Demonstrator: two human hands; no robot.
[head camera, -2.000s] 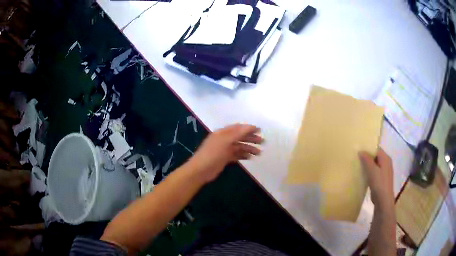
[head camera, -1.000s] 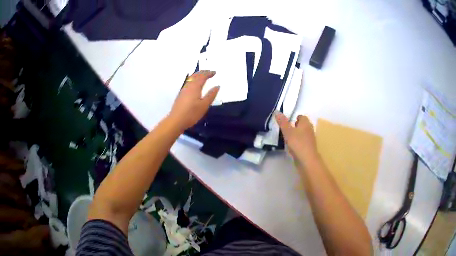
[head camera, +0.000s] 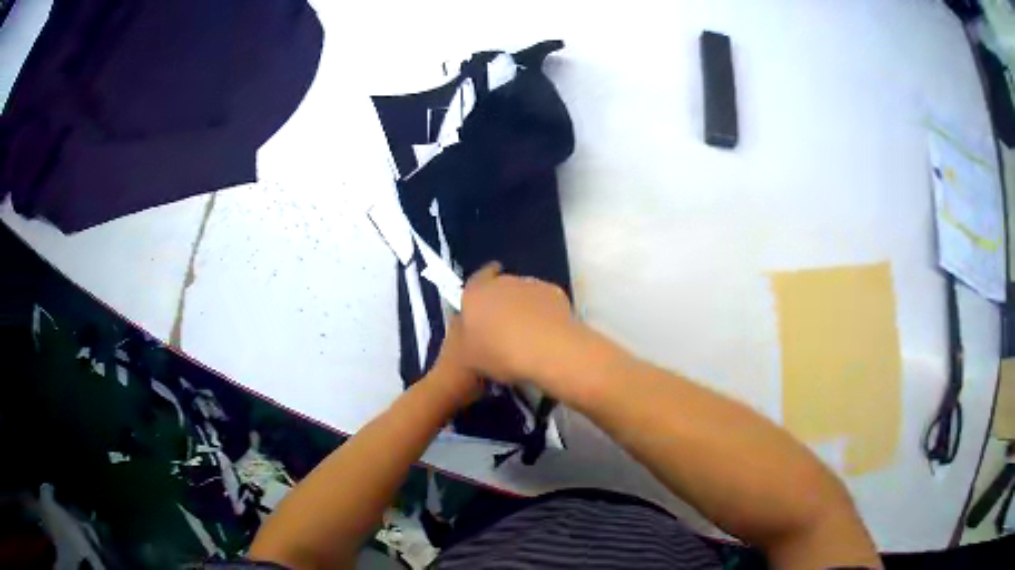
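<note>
A long narrow bundle of dark cut pieces (head camera: 506, 212), with white pieces (head camera: 440, 273) showing along its left side, lies on the white table in front of me. My right hand (head camera: 518, 323) is closed on the lower part of the bundle and crosses over my left hand. My left hand (head camera: 462, 362) is at the bundle's lower left side. Its fingers are mostly hidden under my right hand, so its grip does not show. Dark ends of fabric (head camera: 534, 440) stick out at the near end.
Large dark fabric (head camera: 167, 100) lies at the upper left of the white table (head camera: 646, 245). A black block (head camera: 719, 89) lies at the upper right. A tan sheet (head camera: 840, 362), shears (head camera: 946, 418) and a printed sheet (head camera: 966, 217) lie right. Scraps (head camera: 256, 473) litter the floor.
The wide, loose stack has become a narrow folded bundle. My hands have come together over its lower part, my right hand moving left. The view has shifted, showing more dark fabric at upper left.
</note>
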